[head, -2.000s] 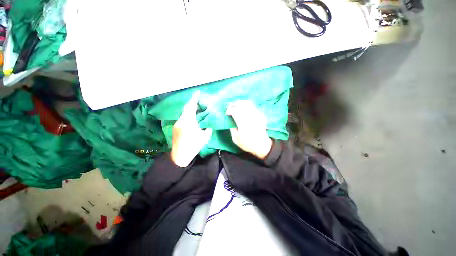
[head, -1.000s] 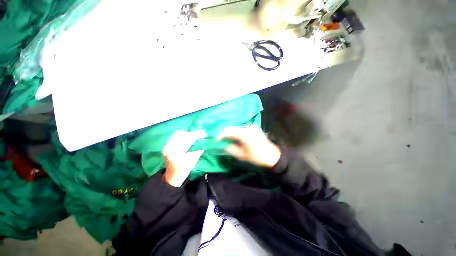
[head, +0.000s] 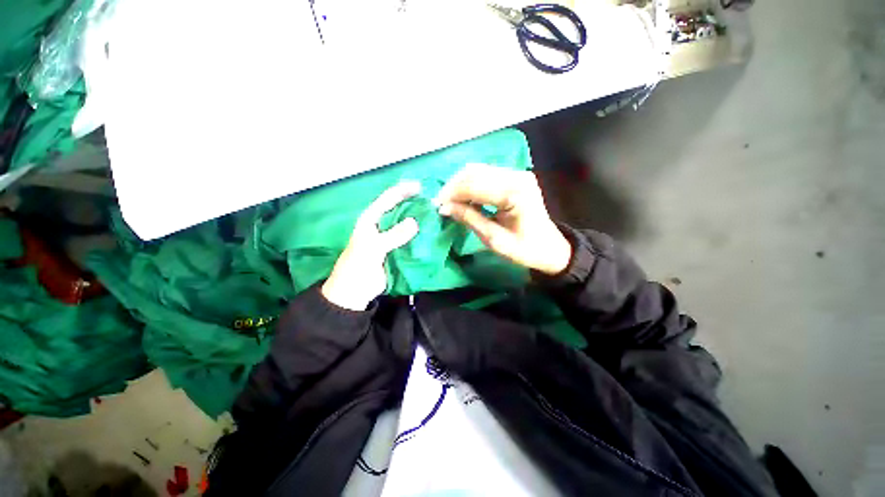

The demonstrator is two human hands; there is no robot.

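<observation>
A bright green garment piece lies over my lap at the front edge of the white table. My left hand grips a bunched fold of it between thumb and fingers. My right hand is just to the right, its thumb and fingertips pinched together at the raised cloth. Glare hides what exactly lies between the right fingertips. Both hands are bare.
Black-handled scissors lie on the white table. Small parts sit at its right end. Heaped green pieces, one with yellow lettering, hang at left. A crumpled clear bag is at upper left.
The cloth has been gathered up into a bunch in my left hand. My right hand has moved from low over the cloth to a pinch beside the left fingers. The camera view has also shifted.
</observation>
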